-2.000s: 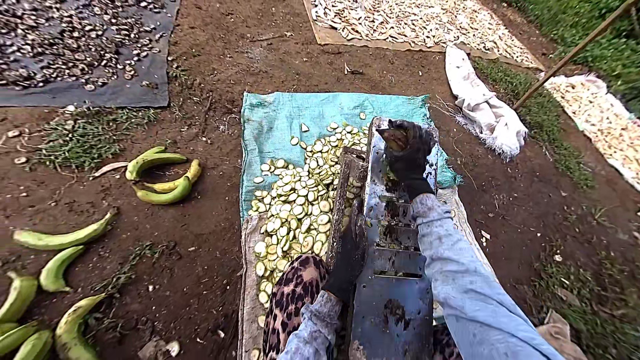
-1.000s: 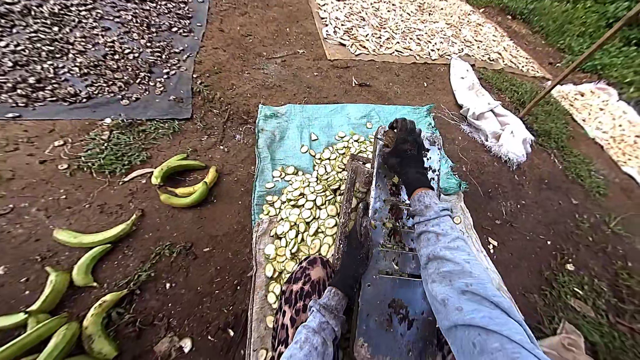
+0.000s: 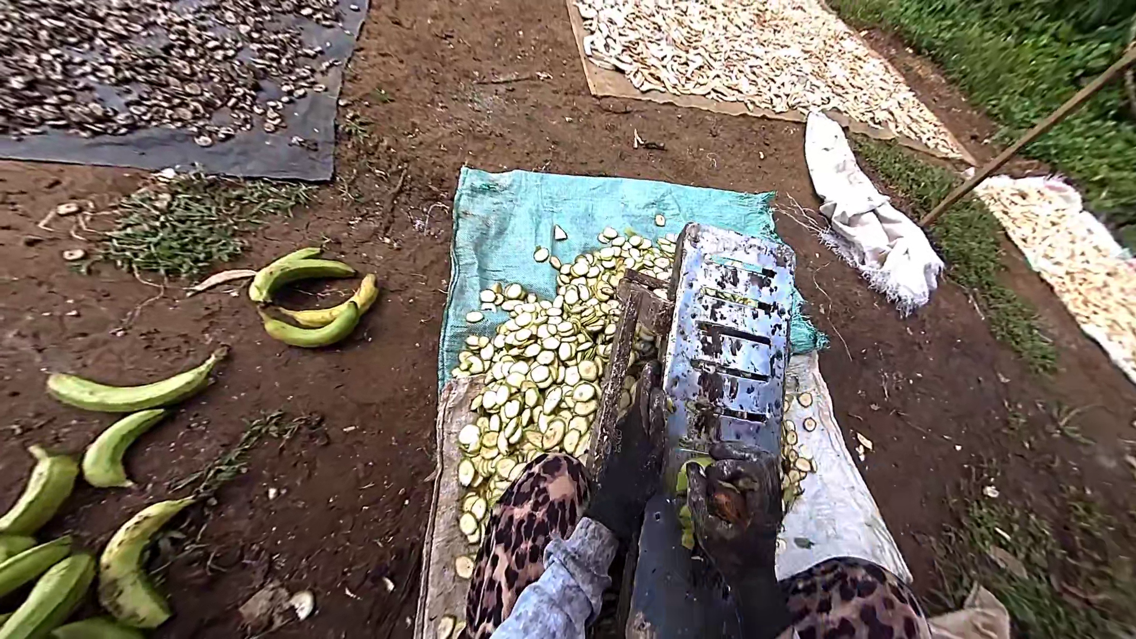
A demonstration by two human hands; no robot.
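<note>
A metal-faced slicer board (image 3: pixel 729 355) with several crosswise slots slants up between my knees. My left hand (image 3: pixel 628 457), in a dark stained glove, grips the wooden frame (image 3: pixel 617 382) along the board's left side. On the lower part of the metal face lies my gloved right hand (image 3: pixel 732 501), its fingers curled over a piece of plantain (image 3: pixel 729 506), mostly hidden, with green scraps beside it. Round plantain slices (image 3: pixel 541 390) are heaped left of and beyond the board, on a teal woven sack (image 3: pixel 506 231).
Green plantains (image 3: pixel 133 386) lie on bare soil at the left, three more (image 3: pixel 311 328) nearer the sack. Dark dried slices cover a black sheet (image 3: pixel 293 155) at the upper left. Pale pieces (image 3: pixel 710 53) lie beyond. A white sack (image 3: pixel 865 209) and a wooden pole (image 3: pixel 1029 138) are right.
My right hand has moved from the far end of the slicer board down to its near part, uncovering the upper slots. My left hand has stayed at the wooden frame.
</note>
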